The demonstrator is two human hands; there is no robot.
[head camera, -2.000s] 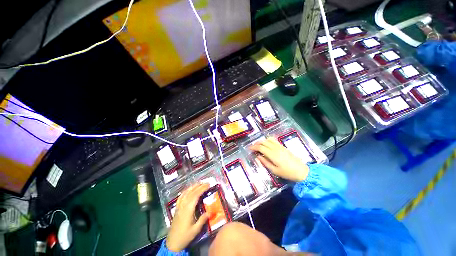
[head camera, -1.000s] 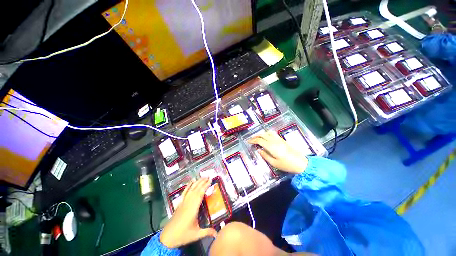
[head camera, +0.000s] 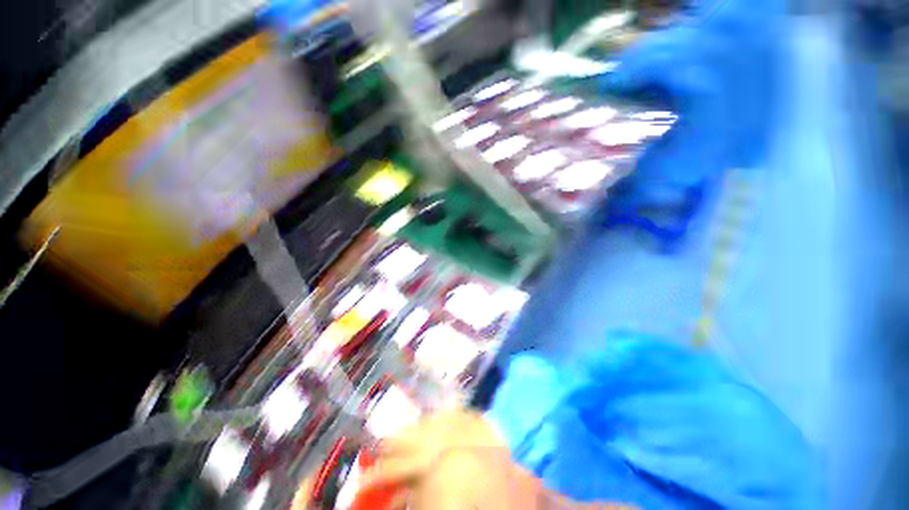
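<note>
The view is strongly blurred. A clear tray of red-edged handheld units with white labels lies in the lower middle. One unit with an orange-yellow lit screen lies among them. My right hand is a blurred shape at the tray's near side, below a blue sleeve; its fingers and any hold cannot be made out. An orange-red lit unit shows beside it at the bottom edge. A small skin-toned patch left of that unit may be my left hand, cut off and unclear.
A second tray of units lies at the upper right, near another person's blue sleeve. A monitor, keyboard, yellow note and green patch are behind the near tray. White cables cross the view.
The view has swung and tilted, so the trays and monitor appear further left. The left hand, clear on the near tray before, is now mostly out of sight or blurred.
</note>
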